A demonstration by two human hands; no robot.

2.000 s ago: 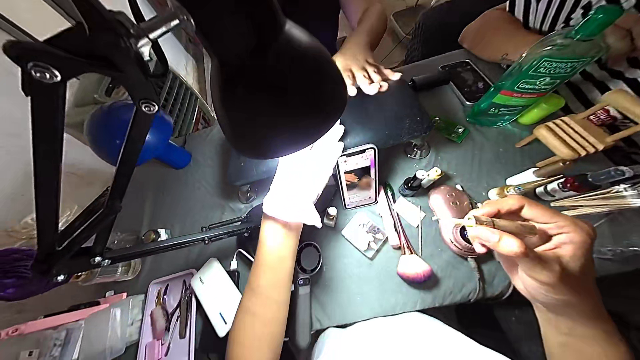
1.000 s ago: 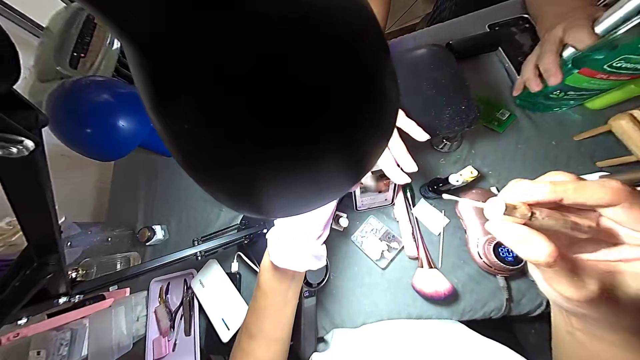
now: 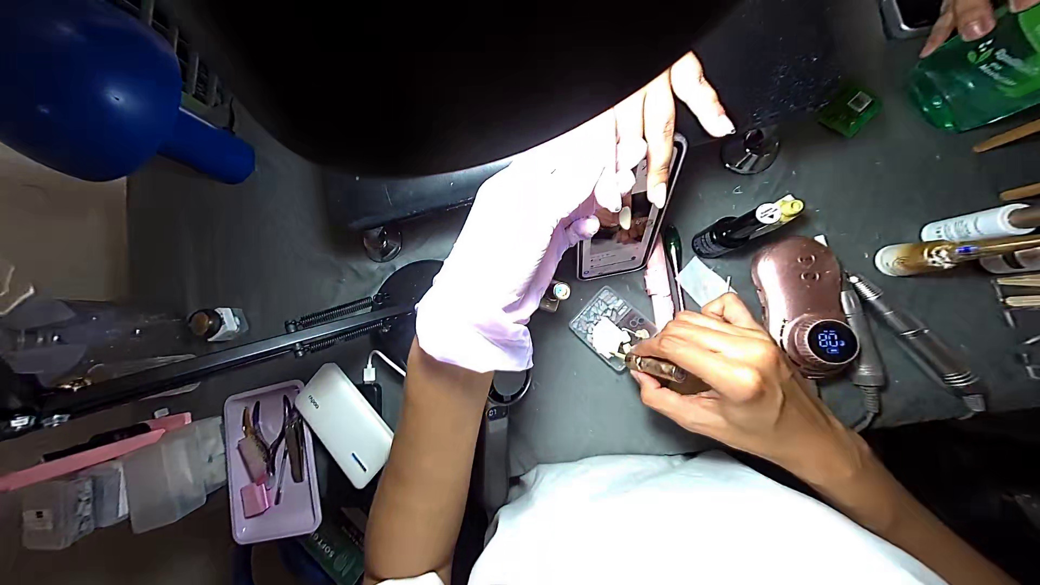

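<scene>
My left hand [image 3: 520,244], in a white glove and brightly lit, touches the fingers of another person's hand [image 3: 662,122] beneath the black lamp head [image 3: 471,65]. My right hand [image 3: 719,366] is closed around a small brown-gold tool handle [image 3: 656,368], whose tip lies at a clear case of small decorations [image 3: 595,315]. A phone [image 3: 626,256] with a lit screen stands behind the touching hands. To the right of the case are a white paper square [image 3: 703,283] and a pink handle [image 3: 659,284]. The lamp head hides part of the other person's hand.
A rose-gold nail drill unit [image 3: 796,284], its handpiece [image 3: 918,341] and dark polish bottles [image 3: 743,231] are at right. Another person's hand touches a green bottle [image 3: 975,81]. At left lie a lilac tray of tools [image 3: 236,487], a white power bank [image 3: 345,422] and a lamp arm [image 3: 211,353].
My right hand has moved left from beside the drill unit to the case of decorations. The view has shifted. The green bottle, untouched at first, has a person's hand on it.
</scene>
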